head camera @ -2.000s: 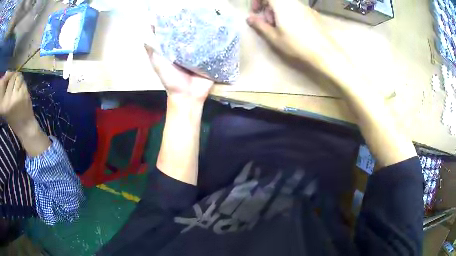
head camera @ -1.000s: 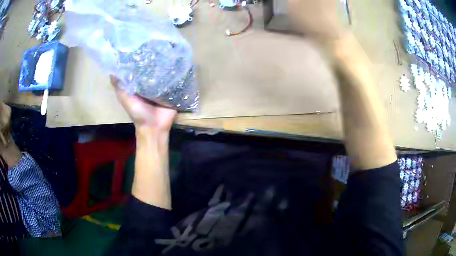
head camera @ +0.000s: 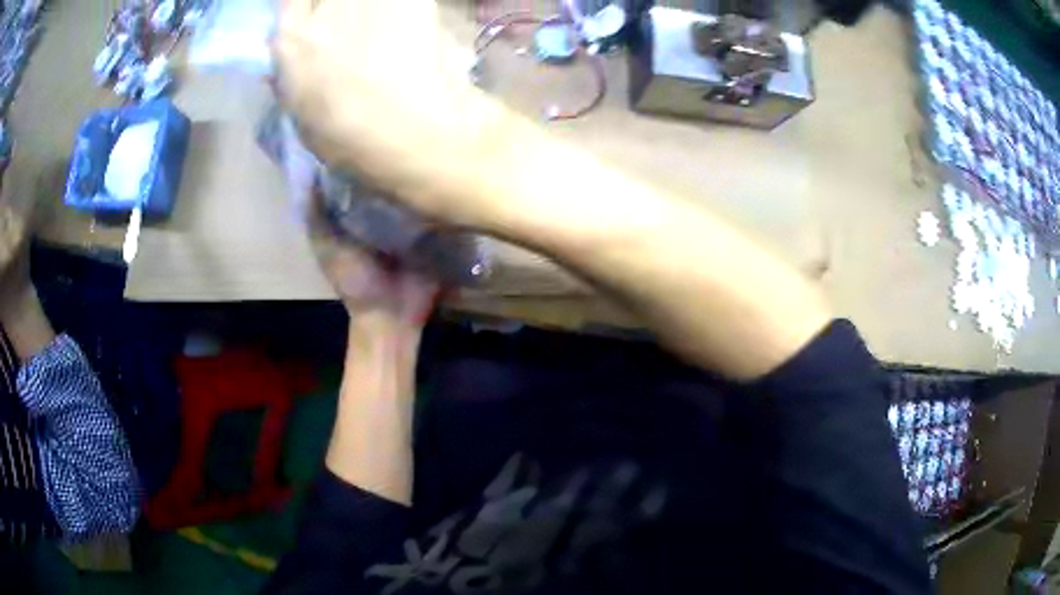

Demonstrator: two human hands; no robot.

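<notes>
The clear bag of screws (head camera: 384, 221) is at the front left of the bench, with grey glittering contents. My left hand (head camera: 378, 279) holds it from below at its near end. My right hand (head camera: 360, 70) is blurred and reaches across over the bag's upper part. My right forearm hides much of the bag, and I cannot tell whether my right fingers grip it. The silver-grey metal screw feeder (head camera: 721, 99) with its brownish mechanism stands at the back, right of centre.
A blue container (head camera: 174, 151) with white contents and a white stick is at left. Wired motors (head camera: 558, 41) lie at the back. White star wheels (head camera: 988, 273) are heaped at right before rows of finished motors (head camera: 988, 116). A person's checked sleeve (head camera: 81, 430) is at far left.
My right hand has moved left from the metal feeder to over the bag, and its arm now crosses the bench. The feeder is uncovered. My left hand still holds the bag.
</notes>
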